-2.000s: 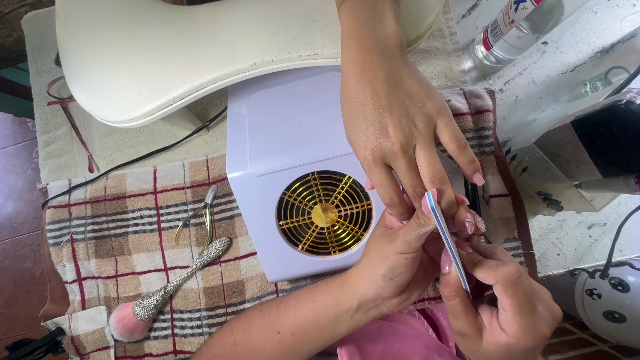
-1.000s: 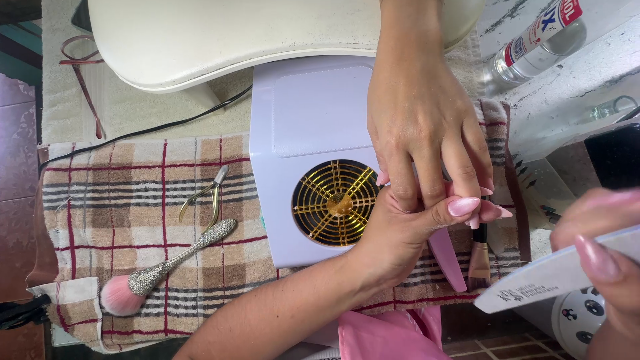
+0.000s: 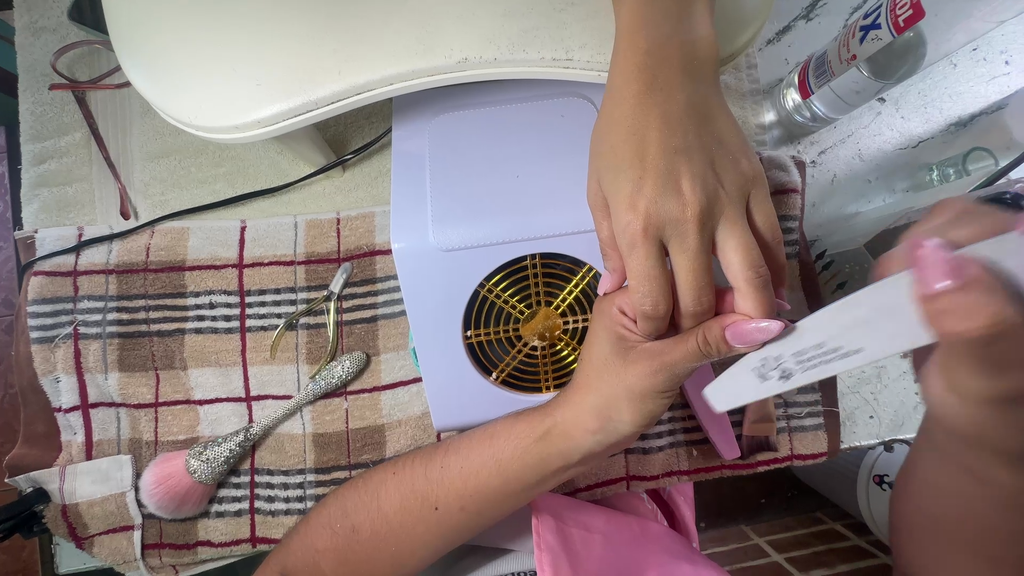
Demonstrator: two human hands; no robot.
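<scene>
My left hand [image 3: 640, 360] is closed around the fingers of another person's hand [image 3: 680, 192], which reaches in from the top, palm down, over a lilac nail dust collector [image 3: 504, 176] with a gold round fan grille [image 3: 541, 323]. At the right, my right hand [image 3: 960, 312], somewhat blurred, grips a white nail file [image 3: 840, 344]. The file's free end points left, close to my left thumb. Whether it touches a nail cannot be told. Below my left hand a pink nail file or block [image 3: 714, 416] lies on the plaid towel [image 3: 200, 320].
A cuticle nipper [image 3: 320, 316] and a glittery pink-bristled brush [image 3: 256, 432] lie at left, near a black cable [image 3: 264, 190]. A white nail lamp [image 3: 360, 48] stands behind, glasses [image 3: 100, 136] at the far left. A clear bottle [image 3: 848, 72] lies upper right; a flat brush [image 3: 758, 428] lies below.
My right hand and its file were close against the other person's fingertips two seconds ago, then moved away to the right. Now the file tip is near my left thumb. My left hand keeps its hold.
</scene>
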